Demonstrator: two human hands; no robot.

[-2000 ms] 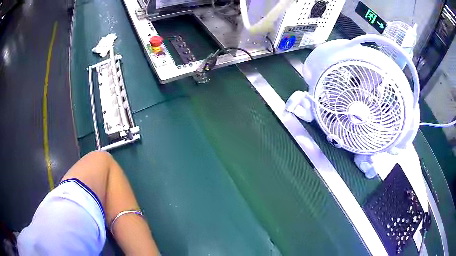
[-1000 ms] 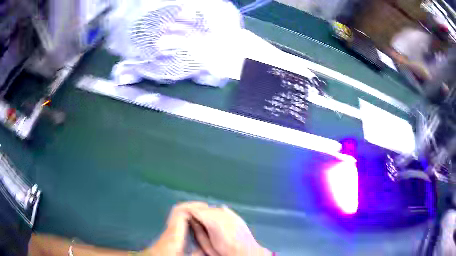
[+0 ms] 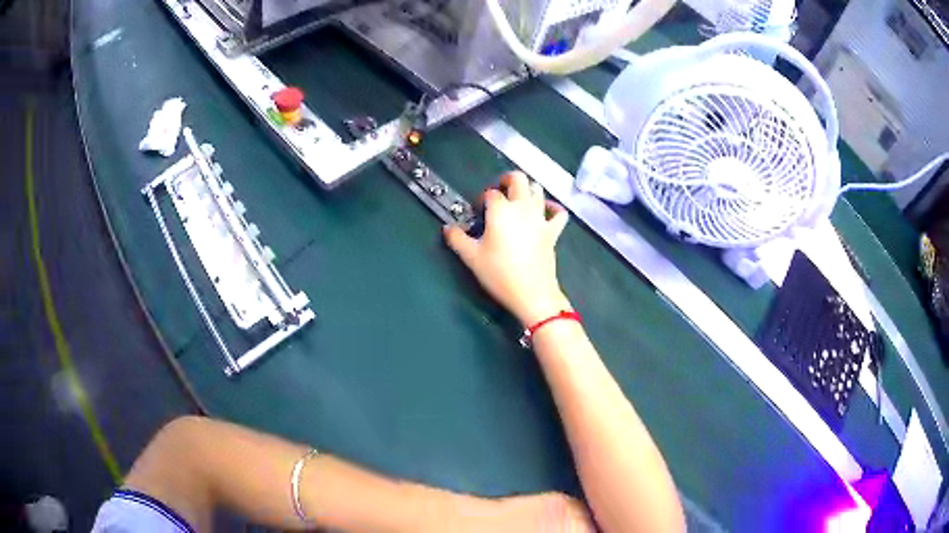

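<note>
The six-position strip housing lies on the green conveyor belt, reaching out past the corner of the machine frame, with shiny round parts in a row. My right hand, with a red bracelet at the wrist, holds the near end of the strip between thumb and fingers and hides that end. My left arm, with a silver bracelet, crosses the bottom edge. My left hand shows only in part there, cut off by the edge and beside my right forearm; its fingers are hidden.
A clamping fixture and a crumpled wipe lie at left. The machine frame has a red emergency stop button. A white fan, a black parts tray and a glaring purple UV lamp are at right.
The view has swung back towards the machine. My hands, together before, are apart; my right hand has reached forward and taken hold of the strip's near end.
</note>
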